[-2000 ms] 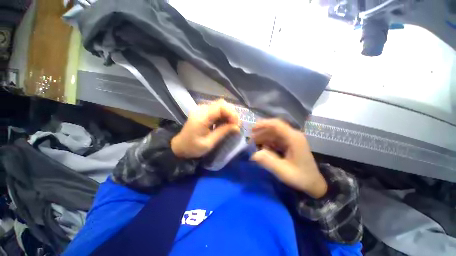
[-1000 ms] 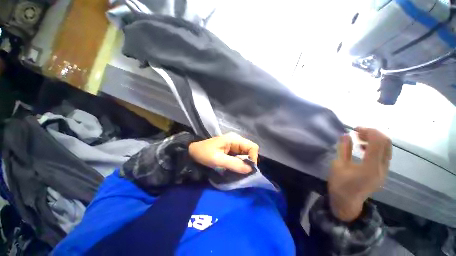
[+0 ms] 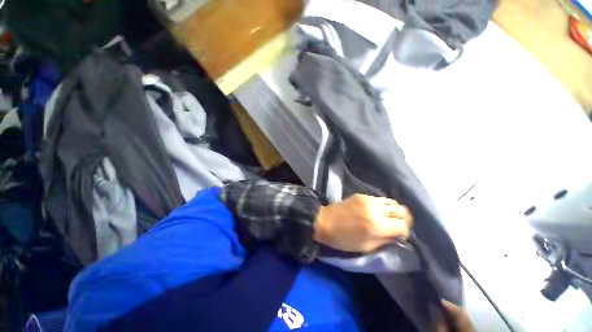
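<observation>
A dark grey garment [image 3: 389, 149] with pale grey strips lies across the white table and hangs over its near edge. My left hand [image 3: 363, 224] is closed on the garment's near part, where a pale grey end shows just below the fingers. My right hand [image 3: 457, 318] is mostly cut off by the bottom edge; only blurred fingers show at the dark cloth, and its grip cannot be told.
Small metal machine parts [image 3: 555, 259] are at the right edge. A tape-covered wooden board [image 3: 237, 29] is at the top. Dark and light grey garments [image 3: 110, 136] hang in a heap at left. More grey cloth [image 3: 448, 23] lies at the table's far side.
The view has swung left, so the machine head has nearly left the frame. My left hand still holds the garment. My right hand has dropped to the bottom edge and is mostly out of the picture.
</observation>
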